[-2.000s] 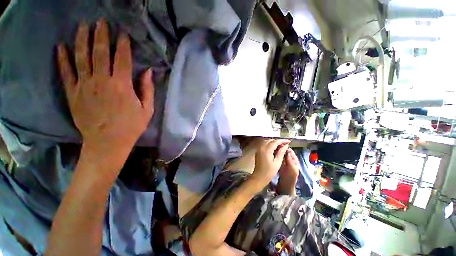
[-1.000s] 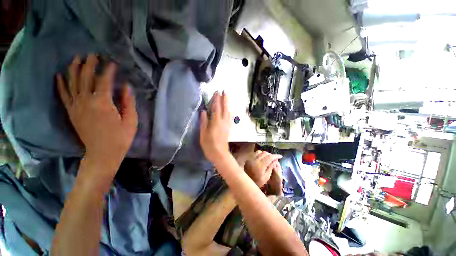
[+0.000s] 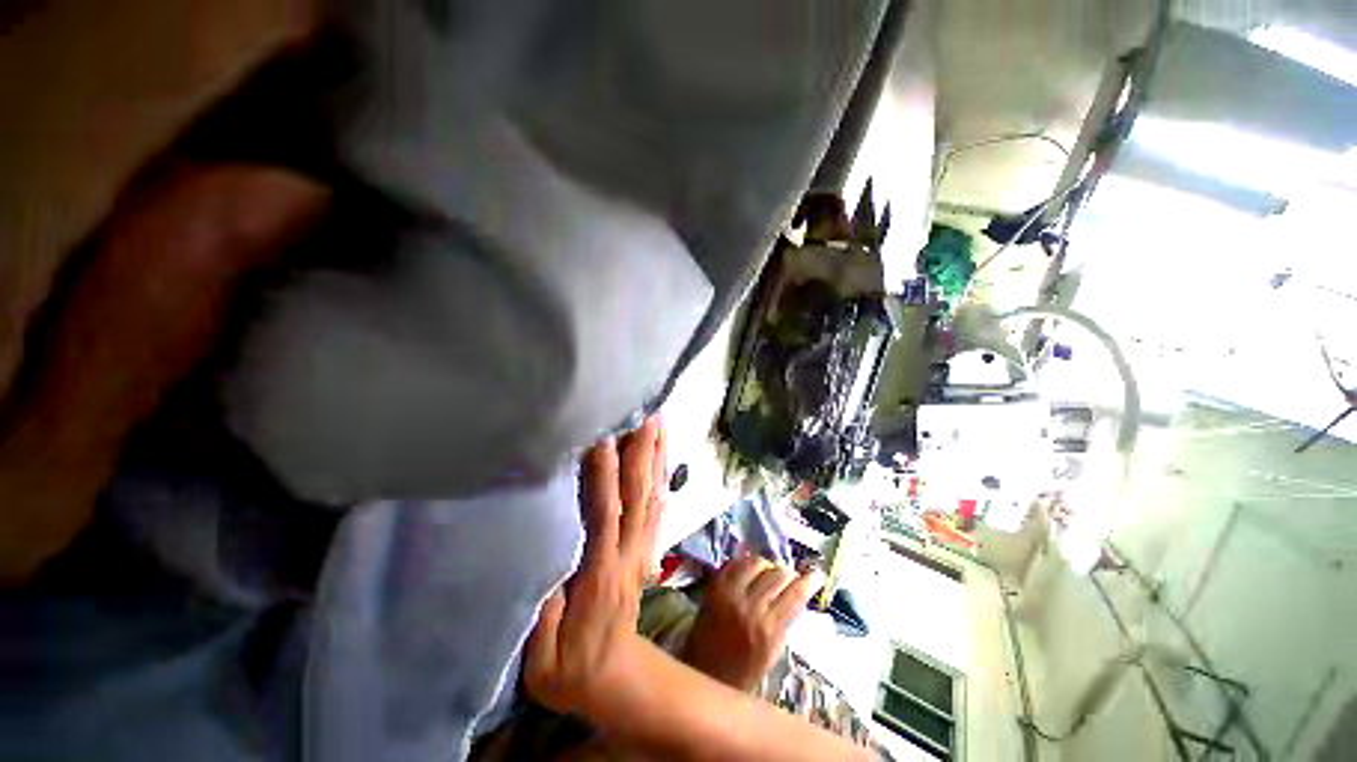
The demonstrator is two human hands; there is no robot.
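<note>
Grey-blue garment cloth (image 3: 447,343) fills the left half of the view, raised close to the camera and blurred. My right hand (image 3: 595,581) lies at the cloth's right edge with fingers straight and close together, thumb apart, fingertips touching the edge beside the pale machine bed plate (image 3: 700,410). I see no grip on the cloth. A blurred, dark forearm (image 3: 119,313), on my left side, reaches behind the cloth, and its hand is hidden. The machine's open dark mechanism (image 3: 811,357) is right of the cloth. A thin pale line runs down the cloth's lower edge.
Another person's hand (image 3: 752,610) is just right of my right hand, with a camouflage garment (image 3: 819,697) below it. A white machine part (image 3: 975,447) and a curved pale tube (image 3: 1109,357) stand to the right. A green item (image 3: 947,261) lies beyond the mechanism. Bright ceiling lights are at upper right.
The view has tilted up and moved closer to the cloth, which now rises over the left side. My left hand has gone from the cloth's top to out of sight; my right hand remains at its edge.
</note>
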